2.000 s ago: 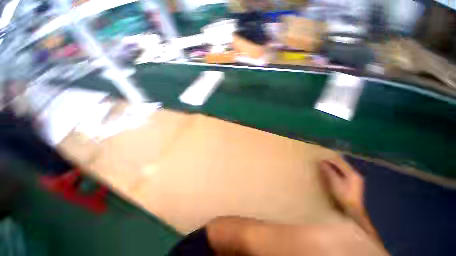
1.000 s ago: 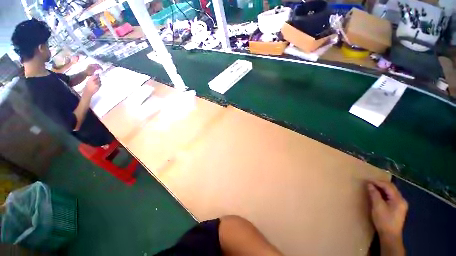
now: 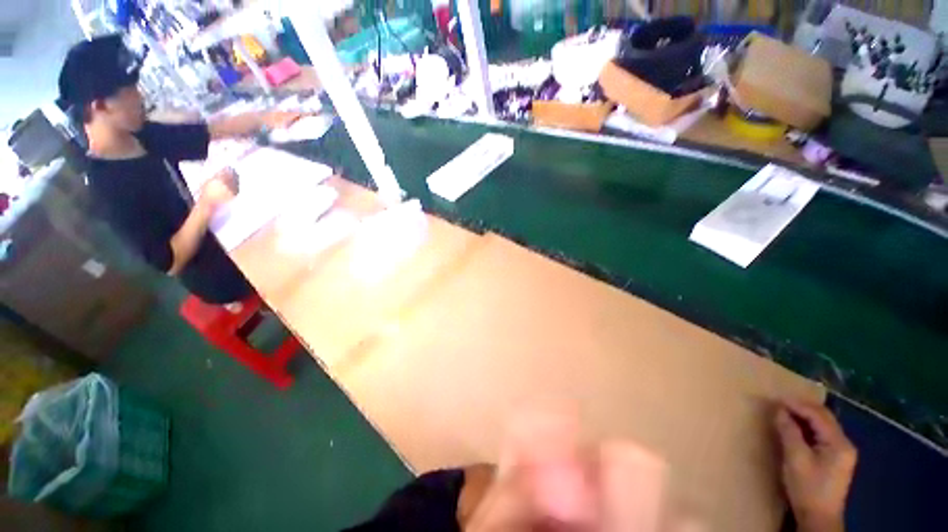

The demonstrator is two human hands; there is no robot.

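My left hand (image 3: 577,473) is raised over the tan cardboard bench cover (image 3: 561,343) at the bottom centre. It is strongly blurred; its fingers and anything in them cannot be made out. My right hand (image 3: 818,462) rests at the cover's right end, fingers loosely curled together, with nothing visible in them. One white product box (image 3: 471,166) lies on the green conveyor belt (image 3: 603,197) beyond the bench. A second white box (image 3: 754,213) with dark print lies farther right on the belt. Neither hand touches a box.
A person (image 3: 146,166) in a dark shirt and cap is at the bench's far left, by white sheets or boxes (image 3: 270,187). A red stool (image 3: 244,338) and green crate (image 3: 88,447) stand on the floor. A white post (image 3: 343,99) rises at the bench's far edge.
My left hand has come into view, blurred, over the cover. My right hand has hardly moved. The right box appears slightly farther left. The other person's far arm now reaches toward the belt.
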